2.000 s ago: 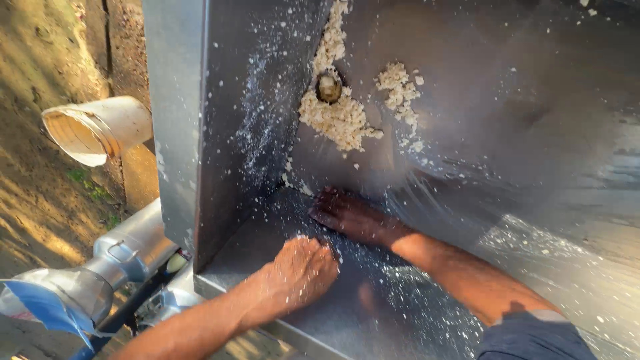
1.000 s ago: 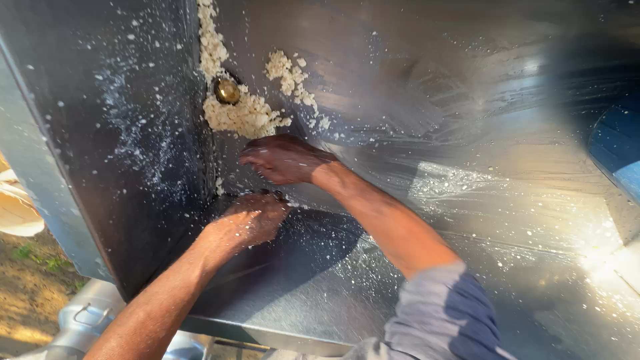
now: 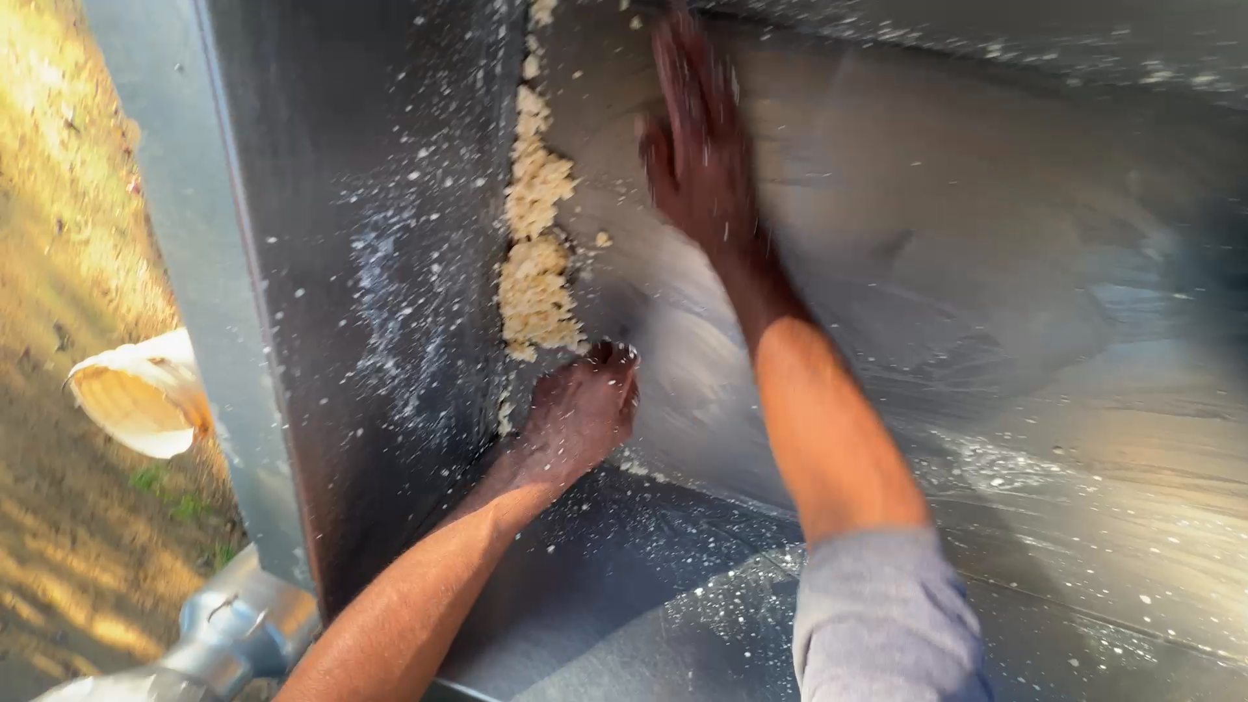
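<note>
A large stainless steel trough [image 3: 926, 224] is spattered with white bits. Pale crumbly curd-like clumps [image 3: 536, 292] lie in a strip along the foot of its left wall. My left hand [image 3: 585, 400], fingers curled, is at the lower end of the strip, close to the wall; whether it grips anything is hidden. Farther up and to the right, my right hand [image 3: 702, 146] is spread over the trough floor, fingers pointing away and apart, somewhat blurred, with nothing seen in it. The round drain fitting is not visible.
The trough's left wall [image 3: 390, 244] rises beside my left forearm, with a metal rim outside it. Beyond stand a white pipe end or bucket-like container [image 3: 146, 395] and a shiny metal pipe fitting [image 3: 244, 614] over bare ground. A near steel edge runs below my left forearm.
My right hand has moved away from my left hand, up the trough floor. The clumps around the round fitting and the patch beside them now form a strip along the wall. The view has shifted.
</note>
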